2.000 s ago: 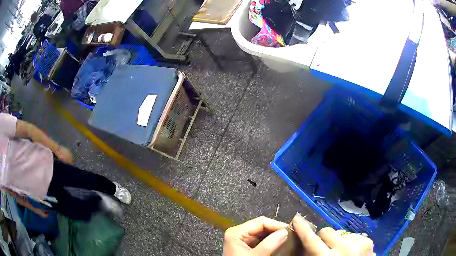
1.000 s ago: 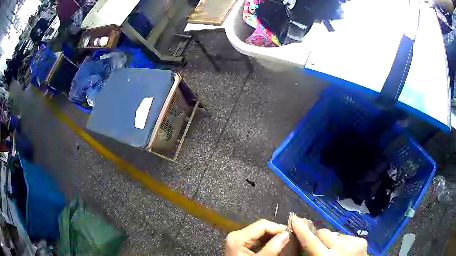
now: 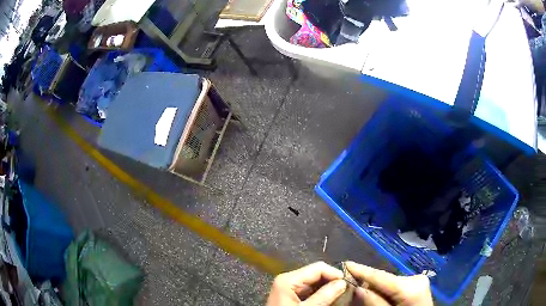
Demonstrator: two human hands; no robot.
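Note:
My left hand (image 3: pixel 308 285) and my right hand (image 3: pixel 389 288) are at the bottom edge, held close together in the air with thumbs and fingertips nearly touching. A small brownish piece (image 3: pixel 353 285) is pinched between the fingertips, mostly hidden by them. Something thin and dark sticks up from the fingertips; it is too small to tell what it is. Both hands are bare and cut off by the lower edge of the picture.
A blue plastic crate (image 3: pixel 359 222) with black pieces stands right of my hands. Above it is a white table (image 3: pixel 419 51) with a dark strap and a white tub (image 3: pixel 287 46). A blue-grey-topped crate (image 3: pixel 143 119), yellow floor line (image 3: pixel 197 225) and green sack (image 3: pixel 105 275) lie left.
The person in a pink top at the left is gone from view. The scene has shifted slightly left and up. The right fingers have changed pose, bending more over the small piece.

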